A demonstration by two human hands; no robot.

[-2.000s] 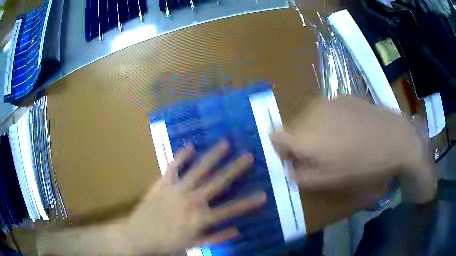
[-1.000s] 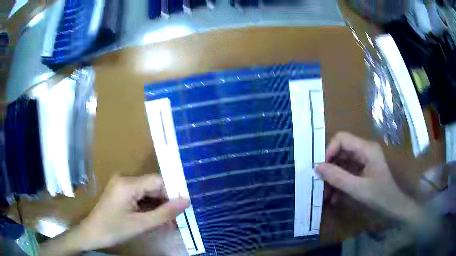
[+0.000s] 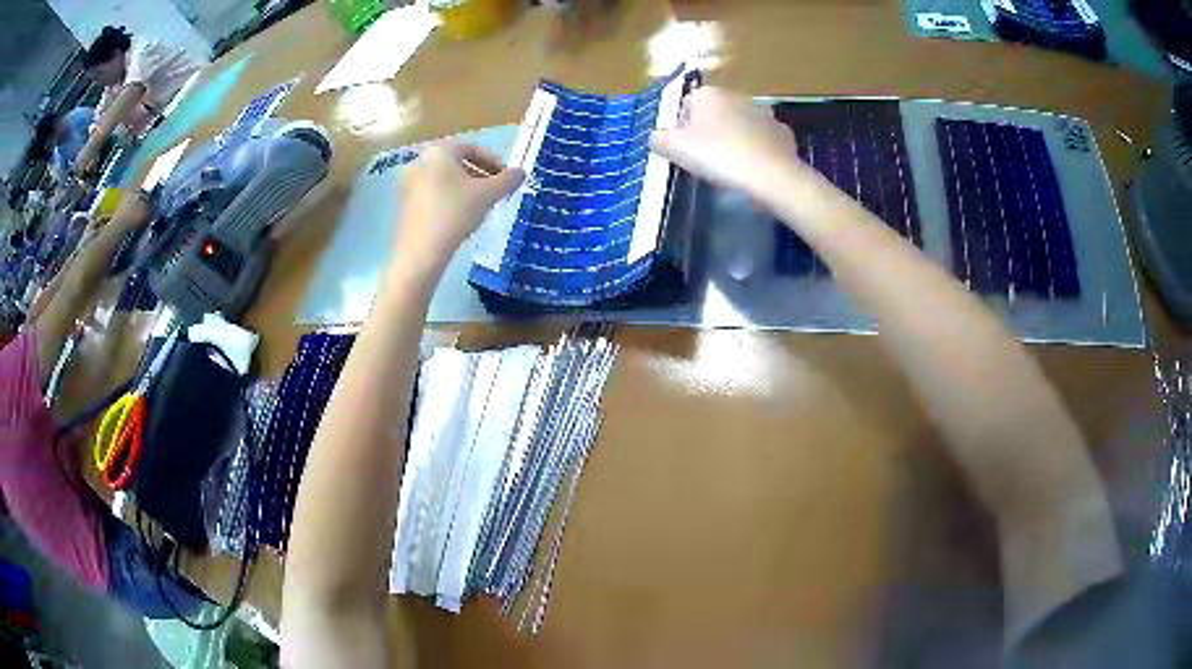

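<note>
A curved bright blue solar panel [image 3: 588, 196] with pale lines and a white strip along each side lies over the finished panel stack on the grey plate [image 3: 379, 281]. My left hand [image 3: 451, 196] pinches its left white-strip edge. My right hand [image 3: 726, 137] is at its upper right edge, fingers closed on it. The dark edge of the stack [image 3: 575, 298] shows below the panel. How many panels lie beneath cannot be told.
Dark tabbed solar cells [image 3: 1007, 209] lie on the plate's right part. White strips [image 3: 451, 471] and long ribbon stock [image 3: 549, 457] lie in front. Scissors [image 3: 120, 438], dark cell strips [image 3: 298, 431] and a grey machine [image 3: 235, 222] are at left. Other people [image 3: 137, 79] sit far left.
The view has swung left. Both hands have carried the panel from the brown bench top onto the stack on the grey plate, and still hold its side edges.
</note>
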